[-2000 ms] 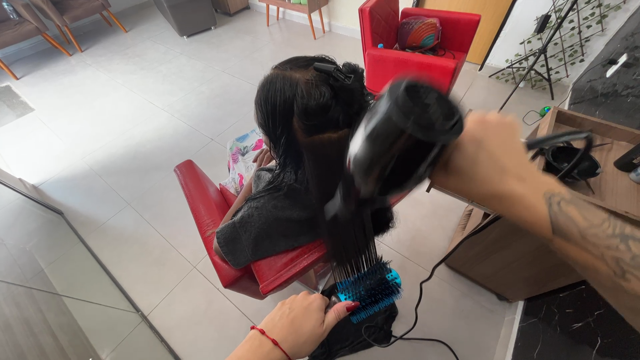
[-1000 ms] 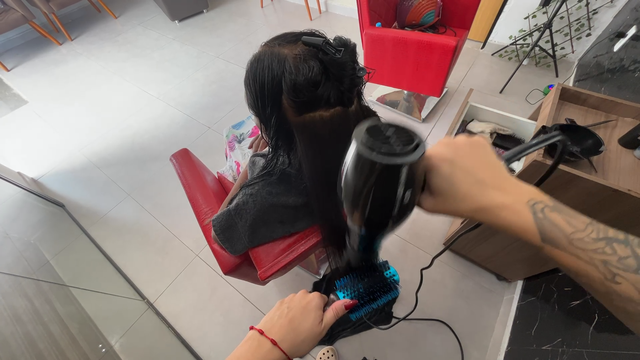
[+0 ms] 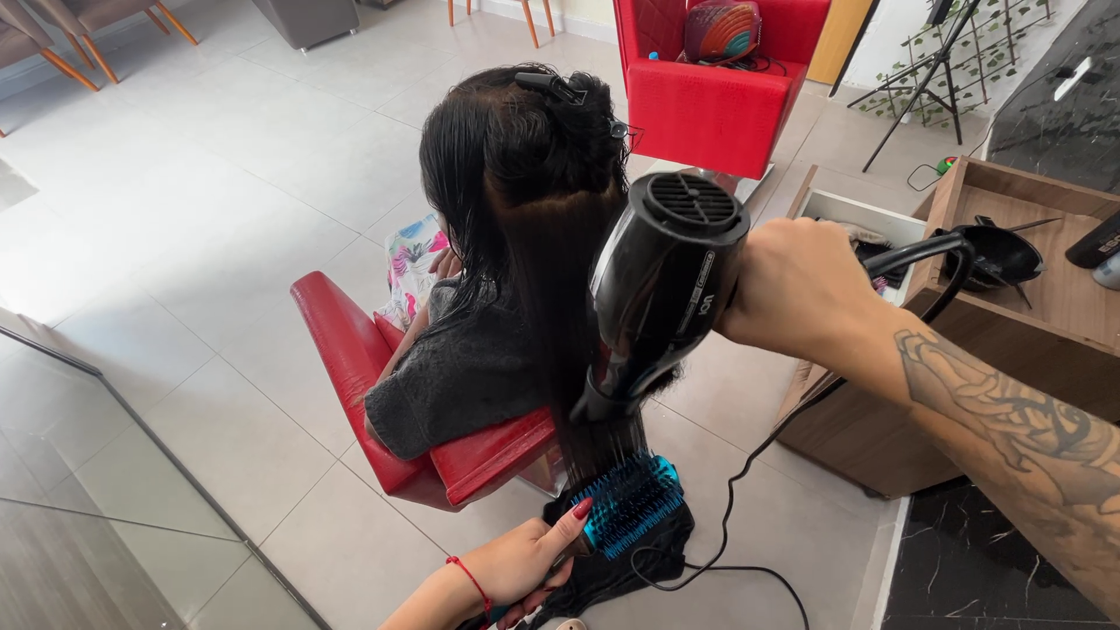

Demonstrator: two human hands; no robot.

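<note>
My right hand (image 3: 801, 284) grips the handle of a black hair dryer (image 3: 661, 289), its nozzle pointing down against the long dark hair (image 3: 560, 297) of a seated person. Below the nozzle, my left hand (image 3: 529, 564) holds a round brush with blue bristles (image 3: 632, 506), set in the lower lengths of that hair. The upper hair is pinned up with a black hair clip (image 3: 549, 87). A dark grey towel (image 3: 459, 363) covers the person's shoulders. They sit facing away in a red salon chair (image 3: 350, 376).
The dryer's cord (image 3: 731, 503) loops down beside the brush. At right stands a wooden cabinet (image 3: 853, 437) with an open drawer (image 3: 884, 217) and a black bowl (image 3: 993, 260) on top. Another red chair (image 3: 713, 105) holds a colourful bag (image 3: 722, 32). A tripod (image 3: 941, 66) stands behind.
Between two seconds and one second ago, the brush and dryer moved lower along the hair. Since then, the dryer's nozzle has stayed close above the brush.
</note>
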